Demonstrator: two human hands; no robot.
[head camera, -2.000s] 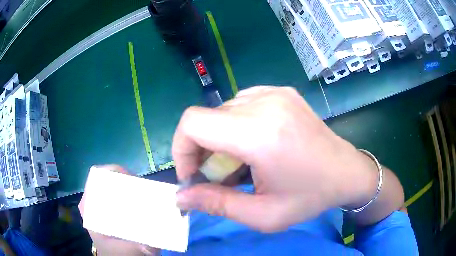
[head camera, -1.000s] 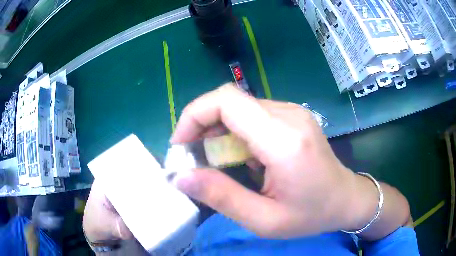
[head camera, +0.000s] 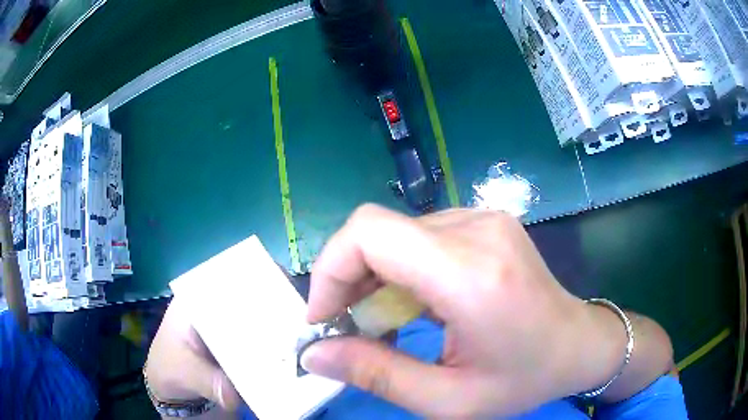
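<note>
A retail box with a plain white end panel (head camera: 246, 328) is held tilted in front of my blue-clothed lap. My left hand (head camera: 184, 361) grips it from the left and below, partly hidden behind it. My right hand (head camera: 467, 312) is at the box's right edge, thumb and forefinger close together on the panel. It holds a scraper blade with a tan handle (head camera: 385, 310), mostly hidden in the fist. A small clear-whitish bit, perhaps a peeled sticker (head camera: 326, 330), shows between the fingertips.
A black hot air gun (head camera: 361, 49) with a red switch lies on the green bench between yellow-green tape lines (head camera: 281, 156). A whitish waste heap (head camera: 504, 193) is right of it. Boxes stand at right (head camera: 623, 66) and left (head camera: 61, 205). Another person's blue sleeve (head camera: 41, 369) shows lower left.
The held box has turned from nearly level to slanted, then shifted slightly right and down. My right hand has moved lower, uncovering the hot air gun's handle and the waste heap.
</note>
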